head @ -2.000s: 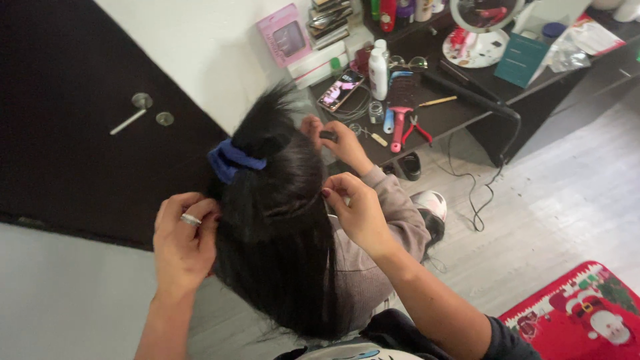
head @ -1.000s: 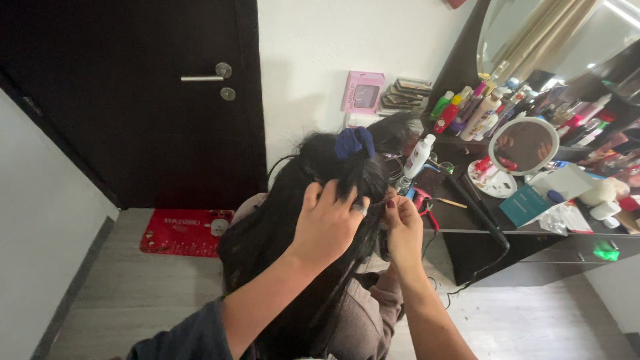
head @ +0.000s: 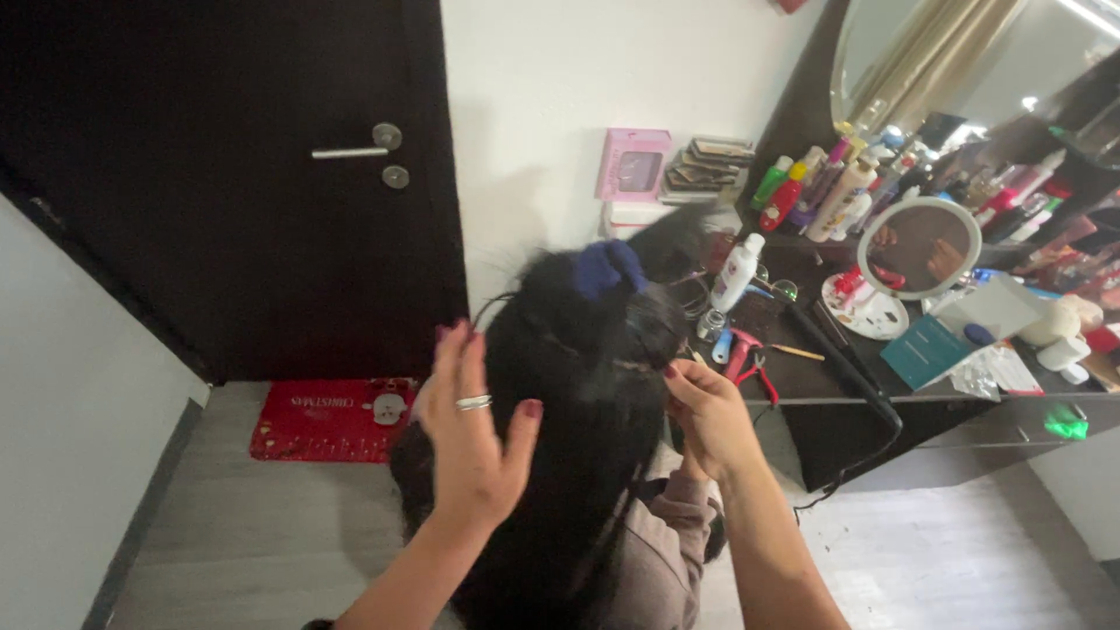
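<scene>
A seated person with long dark hair (head: 560, 455) has the upper part tied up with a blue scrunchie (head: 609, 269). At the left side of that hair is my left hand (head: 477, 429), fingers apart, a ring on one finger, gripping nothing visible. My right hand (head: 710, 411) pinches a thin strand of hair between thumb and fingertip at the right side of the head, just below the tied part. The person's sleeve (head: 687, 512) shows below my right wrist.
On the dark dressing table (head: 927, 376) lie a hair straightener (head: 840, 359), red-handled pliers (head: 766, 378), a pink brush (head: 742, 350), a white bottle (head: 737, 273) and a round mirror (head: 919, 248). A dark door (head: 262, 262) and a red mat (head: 337, 420) are at left.
My left hand has come off the top of the head to the left side, its fingers now spread. My right hand stays pinching at the right side of the head.
</scene>
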